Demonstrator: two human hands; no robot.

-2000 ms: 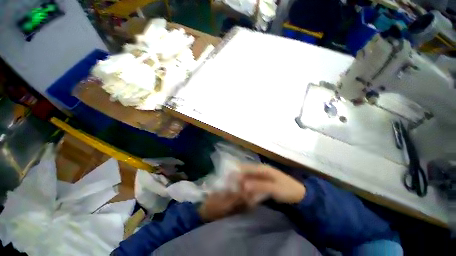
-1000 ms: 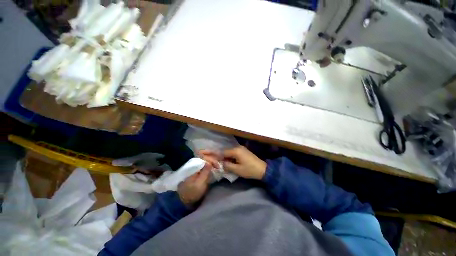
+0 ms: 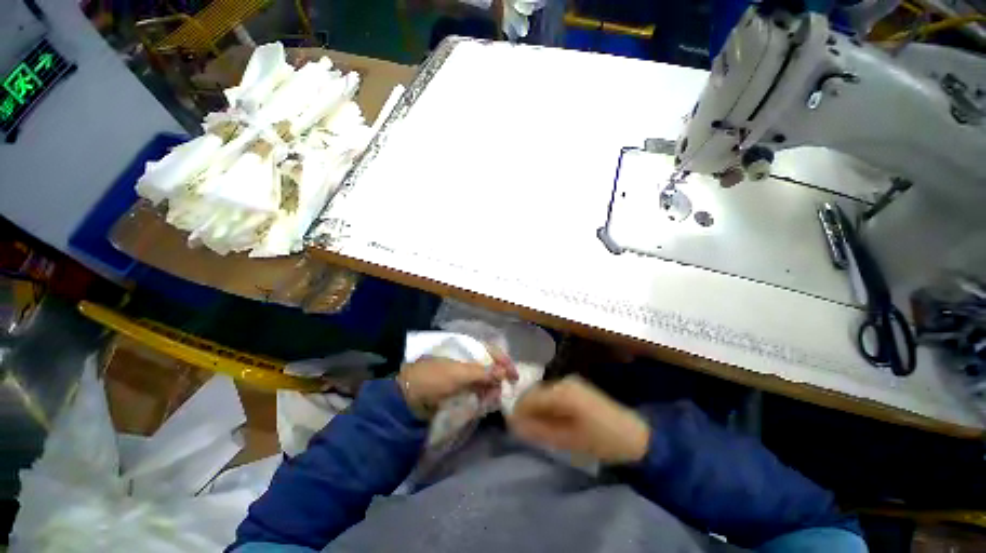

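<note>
A small white fabric piece (image 3: 449, 348) is bunched over my lap, below the table's front edge. My left hand (image 3: 449, 380) grips it, with the fingertips pinched near its right end. My right hand (image 3: 578, 419) is just to the right, blurred, with its fingers curled by the cloth's right end; whether it holds the cloth is unclear. More thin, pale, see-through material (image 3: 465, 416) hangs under and behind my hands; its kind is hard to tell.
The sewing machine (image 3: 865, 97) stands on the white table (image 3: 508, 140). Black-handled shears (image 3: 884, 324) and silver snips (image 3: 833, 235) lie by it, with a crinkled plastic bag (image 3: 951, 324) at right. Cream-white pieces (image 3: 254, 162) lie on brown board at left; larger white pieces (image 3: 130, 486) lie low left.
The view has shifted, so the table and machine sit lower and further right. My right hand has moved off to the right of my left hand. The white cloth has changed shape in my left hand.
</note>
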